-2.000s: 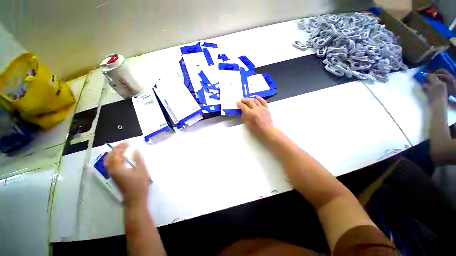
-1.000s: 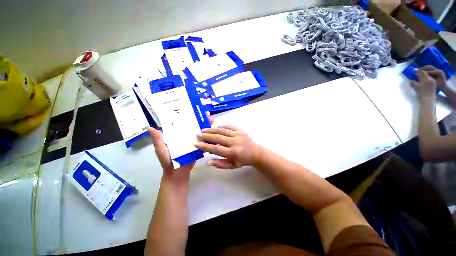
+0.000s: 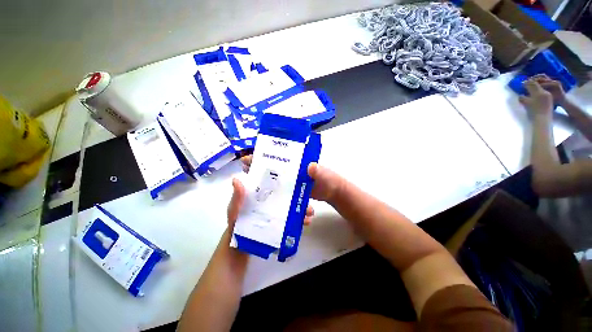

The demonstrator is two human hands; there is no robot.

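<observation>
A white-and-blue retail box [image 3: 272, 188] is held up in front of me, its printed white face towards me and a blue flap at its top. My left hand [image 3: 239, 198] holds it from the left and beneath, mostly hidden behind it. My right hand [image 3: 322, 186] grips its blue right edge, thumb on the edge. Its inside is hidden. A packed box [image 3: 120, 251] lies at the left, a white piece in blue showing through its window.
An empty box pile [image 3: 259, 91] lies behind, with two cartons [image 3: 193, 135] left of it. A can [image 3: 107, 104], a yellow bag [image 3: 19, 142], a cable pile [image 3: 431, 45] and a brown carton [image 3: 503, 29] stand around. Another person's hands [image 3: 542, 91] are at right.
My left hand has left the packed box. The held box has come up from the pile, then moved right and nearer, opened fuller in shape. My right hand now grips its right edge.
</observation>
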